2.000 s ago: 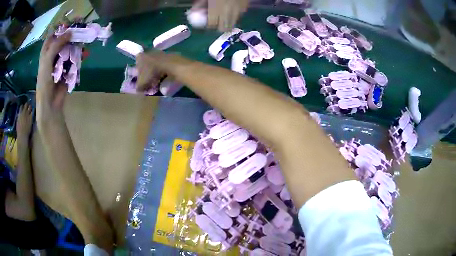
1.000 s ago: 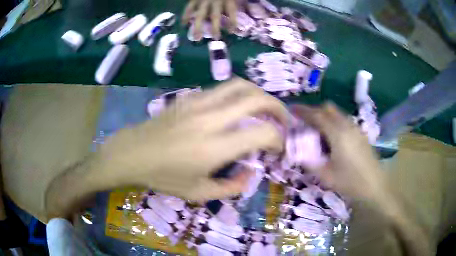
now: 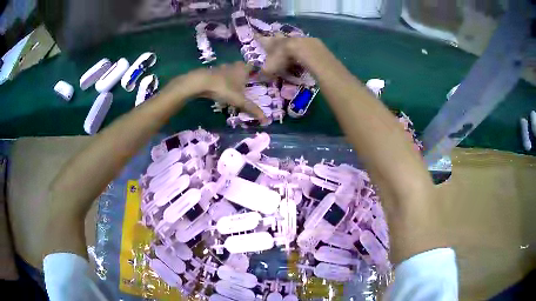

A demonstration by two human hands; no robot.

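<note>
Both my bare hands reach to the green belt at the upper middle. My left hand (image 3: 226,85) has thumb and fingers apart at the edge of a cluster of pink covers (image 3: 258,97). My right hand (image 3: 288,53) is bent down over the same cluster; its fingertips are partly hidden, so a grip cannot be made out. Long pink covers (image 3: 240,24) lie just beyond the hands. A big heap of pink covers (image 3: 253,194), some with dark windows, lies in front of me on clear plastic. An open housing with a blue inside (image 3: 302,101) lies beside the cluster.
White housings (image 3: 111,75) lie on the belt at left, some closed; an open one (image 3: 138,72) shows blue. A grey metal post (image 3: 470,100) slants at right. The grey and yellow printed sheet (image 3: 130,235) is under the heap on the brown table (image 3: 35,194).
My hands have moved from above the near heap up to the belt. The near heap looks larger and covers more of the sheet. The other person's hand at the belt is gone from view.
</note>
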